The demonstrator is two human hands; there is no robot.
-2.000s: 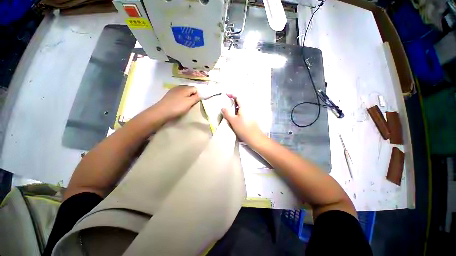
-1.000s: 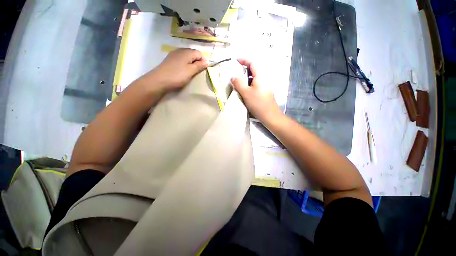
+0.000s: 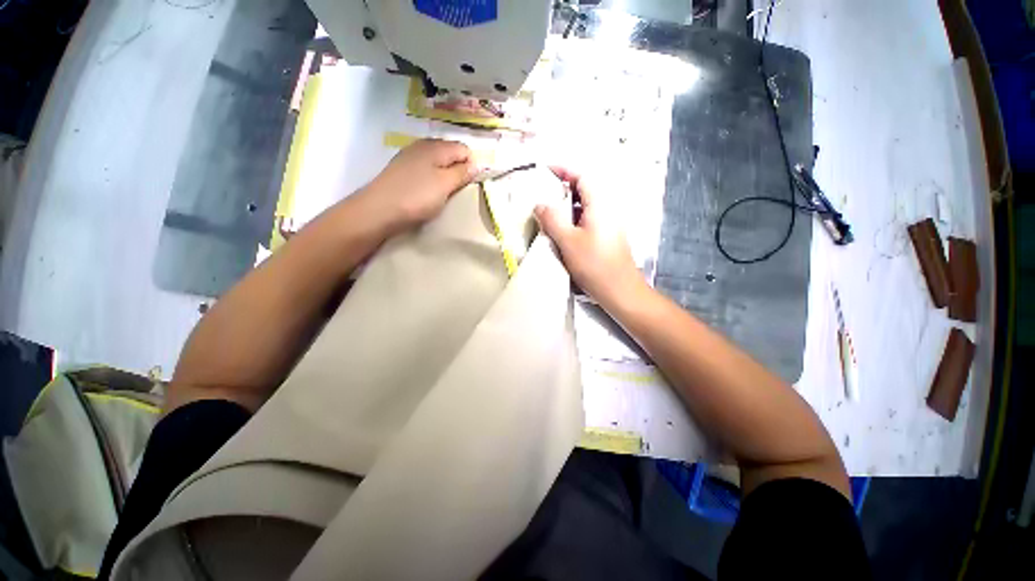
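A large beige leather-like piece (image 3: 454,340), folded like a tube, runs from my lap up to the white guide sheet. A yellow edge strip (image 3: 497,230) runs down it from the top edge. My left hand (image 3: 434,184) is shut on the top edge at the left. My right hand (image 3: 581,230) pinches the piece at the right of the top edge, thumb and fingers curled round it. A short dark line (image 3: 507,171) shows along the edge between the hands. The fingertips' exact grip is washed out by glare.
The sewing machine head (image 3: 454,45) stands just beyond my hands, over a small pink and yellow frame (image 3: 468,108). On the right lie a black cord (image 3: 723,227), dark snips (image 3: 825,207), an awl (image 3: 844,346) and brown pieces (image 3: 951,372). Another beige piece (image 3: 70,465) is lower left.
Both hands keep their hold on the edge. The whole view has shifted with my head, first showing less of the machine, now slightly more again. Little else has moved.
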